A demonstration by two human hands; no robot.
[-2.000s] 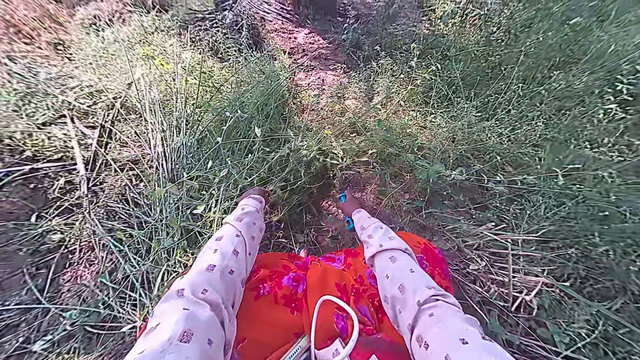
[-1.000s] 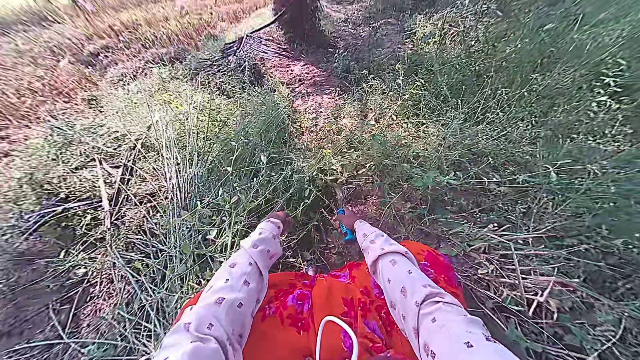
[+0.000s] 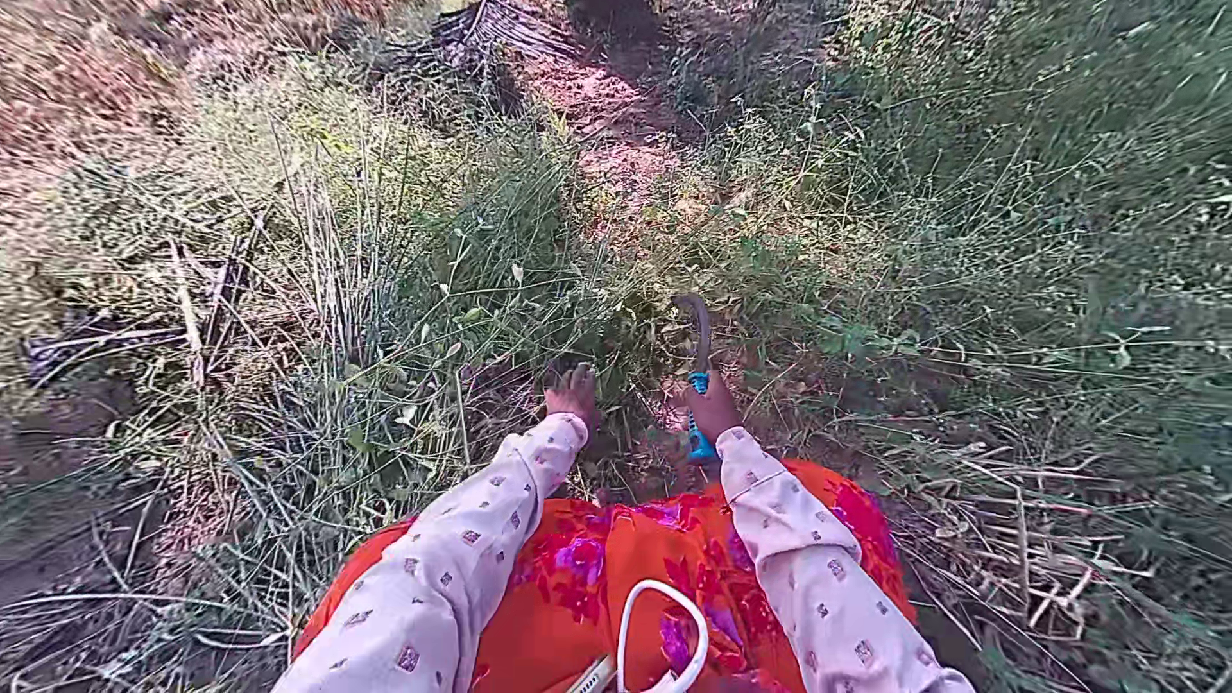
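Observation:
A sickle (image 3: pixel 705 332) with a curved dark blade and a blue handle is in my right hand (image 3: pixel 714 406), its blade pointing forward and its tip bent to the left. My left hand (image 3: pixel 575 393) reaches into the edge of the green grass (image 3: pixel 520 260), a little left of the sickle, with its fingers extended forward. Nothing can be seen held in it, though grass partly hides the fingertips. Both forearms wear pale printed sleeves, above orange floral cloth over my lap.
Tall weeds (image 3: pixel 1011 241) grow on the right, with dry cut stalks (image 3: pixel 1030 549) below them. A strip of bare reddish ground (image 3: pixel 616 144) runs ahead towards a dark trunk base (image 3: pixel 616 19). Dry sticks (image 3: pixel 192 308) lie at left. A white cable loop (image 3: pixel 662 587) rests on my lap.
The sickle's blade now shows in front of my right hand; in the earlier frames mainly its blue handle was visible. My left hand's fingers are now more extended.

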